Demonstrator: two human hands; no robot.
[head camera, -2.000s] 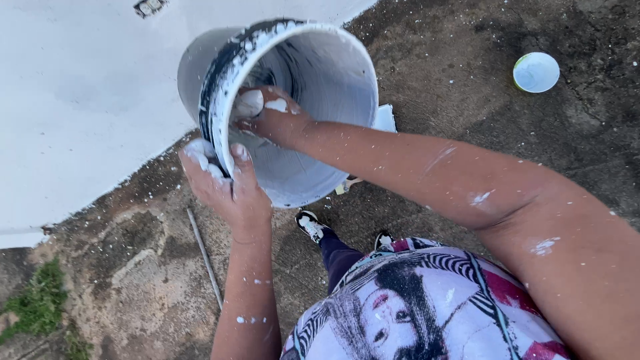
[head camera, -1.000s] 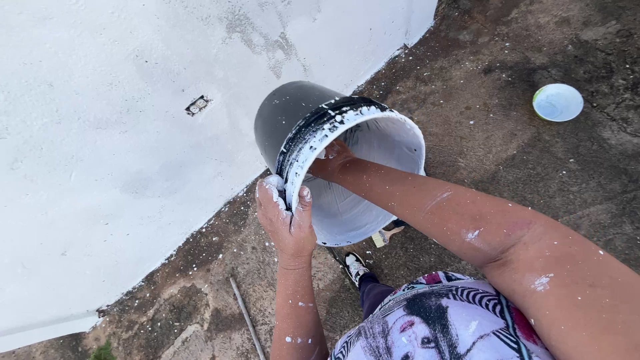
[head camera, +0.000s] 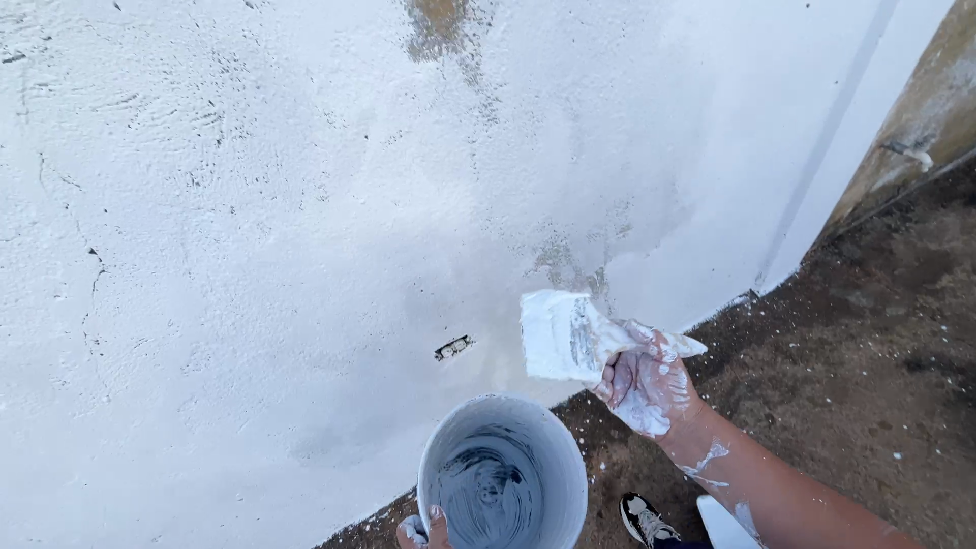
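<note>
My right hand (head camera: 644, 381), smeared with white paint, grips a wide paintbrush (head camera: 560, 335) by its handle; white paint coats the bristles, which point left, with the wall behind them. Below and left of it, my left hand (head camera: 427, 530) holds the rim of a plastic bucket (head camera: 568, 457), thumb on the inside. Streaks of paint line the bucket's inner wall and bottom, with darker bare areas showing through. Most of my left hand is hidden by the bucket and the frame edge.
A white-painted wall (head camera: 267, 305) fills much of the view, with a small recessed electrical box (head camera: 454, 348) and some thinly covered patches. Paint-spattered ground (head camera: 839, 396) lies at the right. My shoe (head camera: 644, 520) and a white object (head camera: 724, 522) show at the bottom.
My right hand was inside the tilted bucket; it is now out, holding the paintbrush. The bucket's opening now faces the camera more directly. The view has swung toward the wall.
</note>
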